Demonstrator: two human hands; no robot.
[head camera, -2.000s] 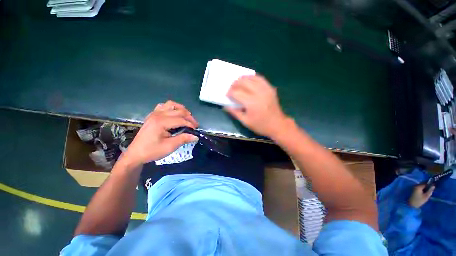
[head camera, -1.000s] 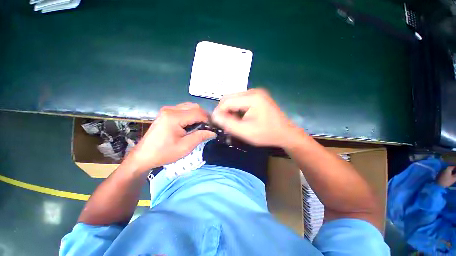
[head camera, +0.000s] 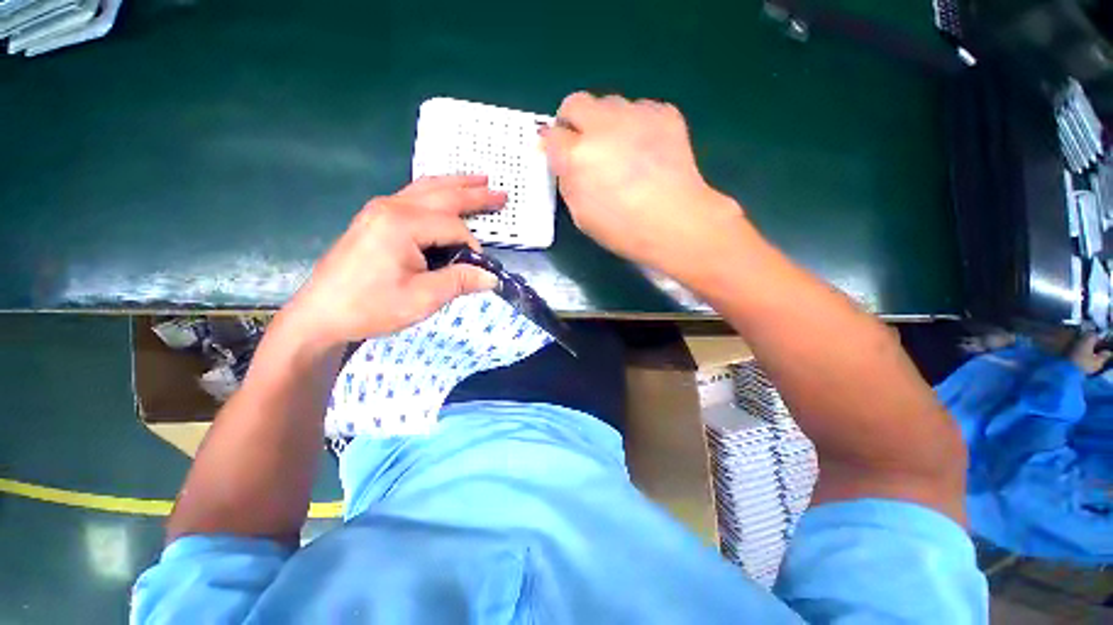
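Note:
A white perforated cover (head camera: 513, 183) lies on the green bench in front of me. My left hand (head camera: 409, 250) holds the bent black sheet of feet (head camera: 519, 293) between thumb and fingers, and its fingertips rest on the cover's near left part. The white release liner (head camera: 427, 366) with blue print hangs below that hand over my lap. My right hand (head camera: 623, 165) is at the cover's upper right corner with fingertips pinched together against it. Whether a rubber foot is between those fingertips is hidden.
Green bench (head camera: 269, 147) ahead. A stack of covers (head camera: 55, 22) is at the upper left. The left carton (head camera: 171, 415) holds crumpled waste; the right carton (head camera: 665, 440) holds rows of white plates. A person's blue sleeve (head camera: 1025, 452) is at the right, near more white plates (head camera: 1080, 128).
My right hand has moved from the cover, to the black sheet, then to the cover's upper right corner. My left hand has moved up onto the cover with the sheet. More liner shows.

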